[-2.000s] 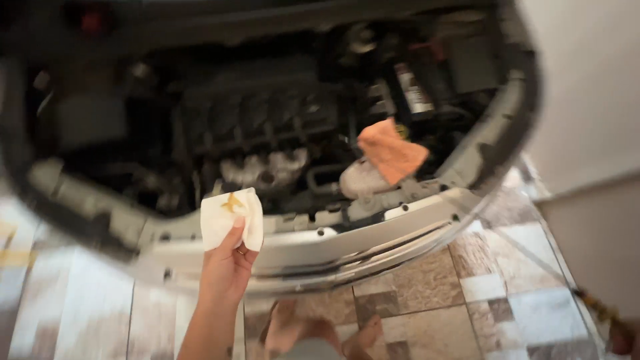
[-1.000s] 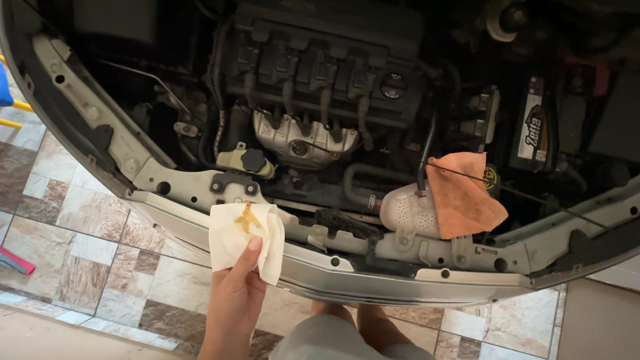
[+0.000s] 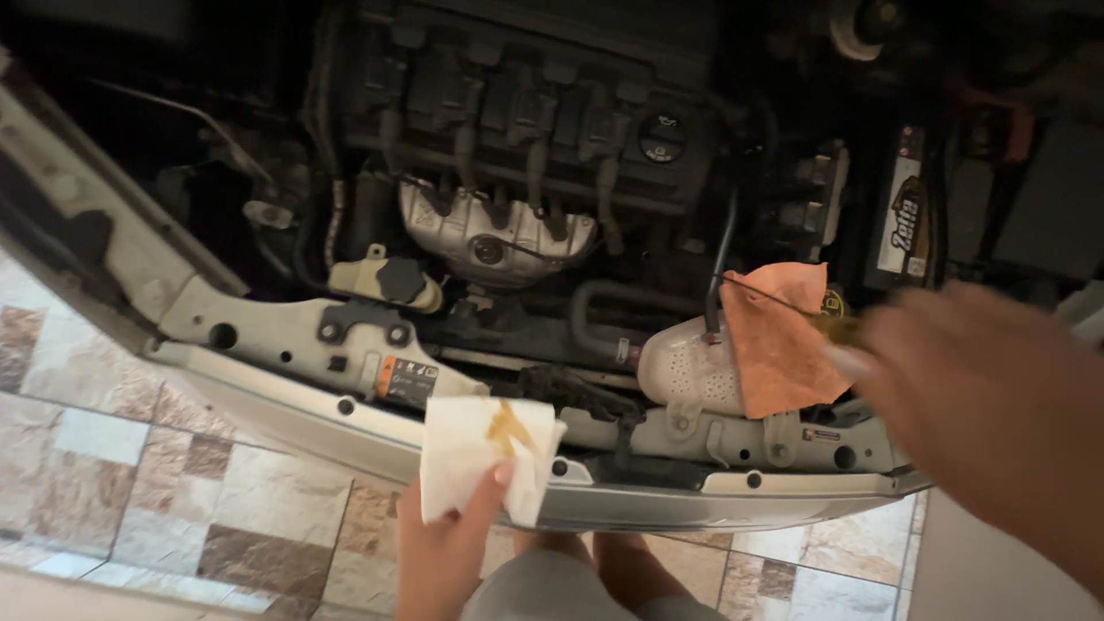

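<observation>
My left hand (image 3: 453, 539) holds a folded white paper towel (image 3: 466, 448) with a yellow-brown oil stain, over the car's front edge. At the right, my blurred right hand (image 3: 975, 379) is closed on the yellow handle of an engine oil dipstick (image 3: 837, 329). The dipstick's thin dark rod slants up to the left, across an orange cloth (image 3: 780, 354) that lies partly on a perforated metal heat shield (image 3: 690, 366). Its tip is near a black tube (image 3: 724, 250); I cannot tell whether it is inside.
Around the hands lie the engine cover with a black oil filler cap (image 3: 662, 136), a silver exhaust manifold shield (image 3: 492, 233), a coolant reservoir cap (image 3: 402, 280) and a car battery (image 3: 901, 207). The front body panel (image 3: 285, 423) runs below, above a tiled floor (image 3: 276, 492).
My right hand has come into clear view at the right with the dipstick. The left hand still holds the stained paper towel. The view has moved closer over the engine.
</observation>
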